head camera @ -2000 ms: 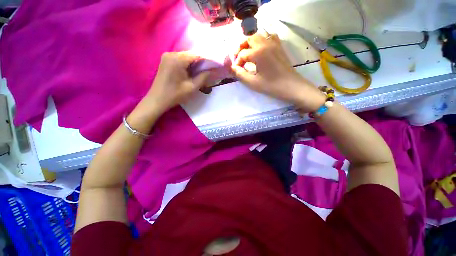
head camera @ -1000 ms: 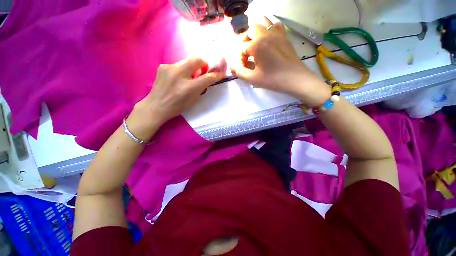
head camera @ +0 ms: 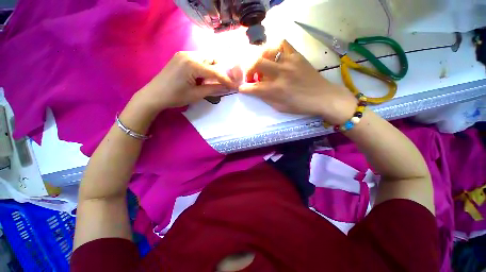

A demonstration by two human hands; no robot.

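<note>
A magenta garment panel (head camera: 101, 69) spreads over the left of the table and hangs over its front edge. My left hand (head camera: 184, 82) pinches a small pinkish cloth edge (head camera: 234, 74) in front of the sewing machine head (head camera: 226, 13). My right hand (head camera: 296, 79) is just right of it, thumb and index finger together at the same spot, nearly touching the left fingertips. Glare hides the needle area and whether the right fingertips hold cloth or thread.
Scissors (head camera: 373, 66) with one green and one yellow handle lie right of my right hand, blades pointing to the machine. A measuring strip (head camera: 277, 133) runs along the table front. Magenta and white pieces (head camera: 341, 183) lie below. A blue basket (head camera: 37, 234) stands lower left.
Both hands have come slightly nearer the table's front edge, fingertips now closer together. My left wrist has moved a little left. The view has shifted slightly.
</note>
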